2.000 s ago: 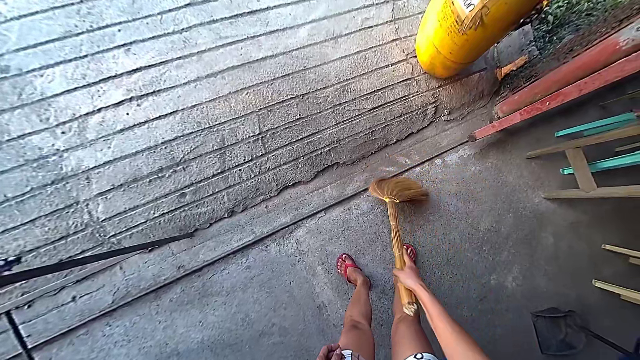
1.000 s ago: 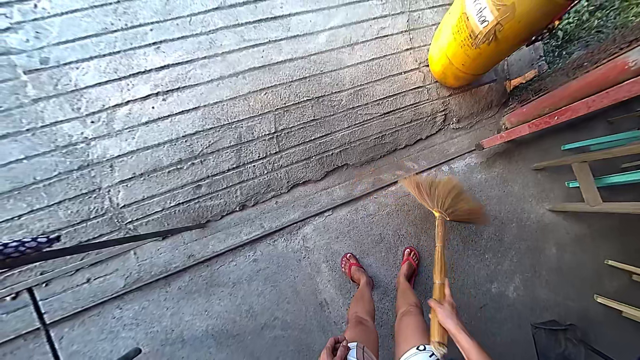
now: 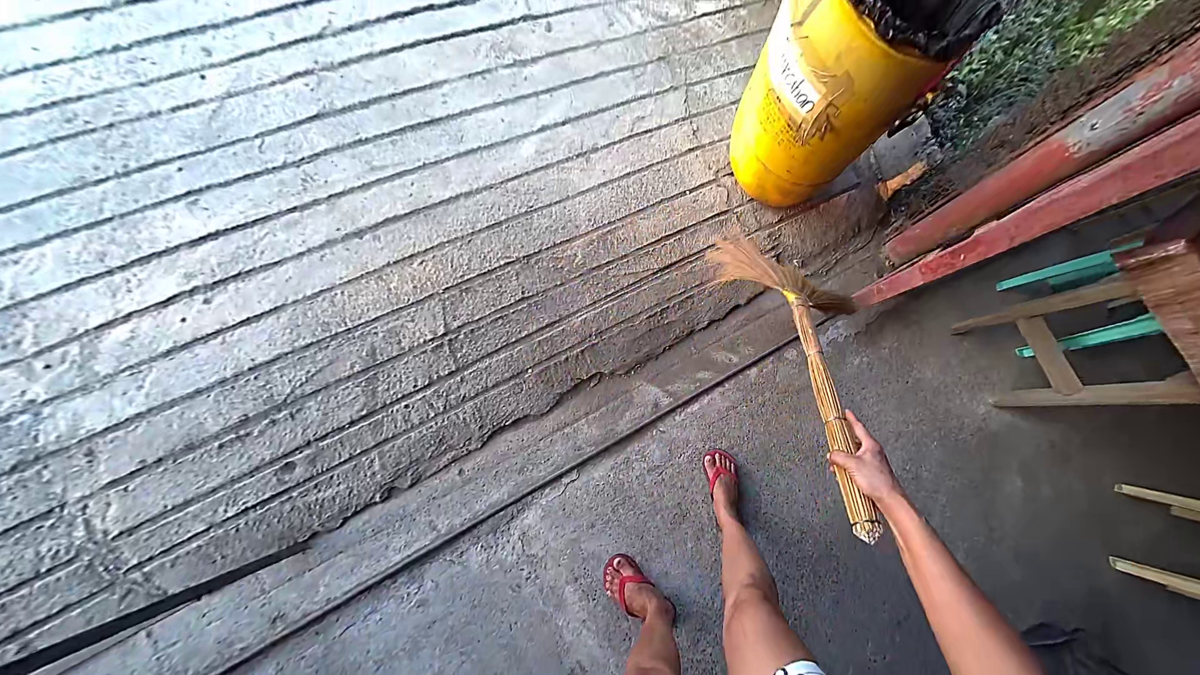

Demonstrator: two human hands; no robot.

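Note:
My right hand (image 3: 864,459) is closed around the lower handle of a soft broom (image 3: 820,375) made of bundled stalks. The broom points away from me, its tan bristles fanned out over the edge where the smooth concrete floor (image 3: 581,525) meets the grooved concrete slab (image 3: 375,234). Some bristles bend to the left, others to the right. My left hand is out of the frame. My feet, in red flip-flops, stand on the smooth floor to the left of the broom.
Beyond the broom stands a yellow plastic drum (image 3: 806,112) with a black liner and a label bearing writing. A red post (image 3: 1050,206) and beam run along the right. Wooden furniture legs (image 3: 1050,356) and teal slats lie right, plants (image 3: 1012,75) at the top right.
The broom has moved forward, its bristles now nearer the yellow drum and over the slab's edge. My left hand, at the bottom edge before, has gone from view. My feet have stepped.

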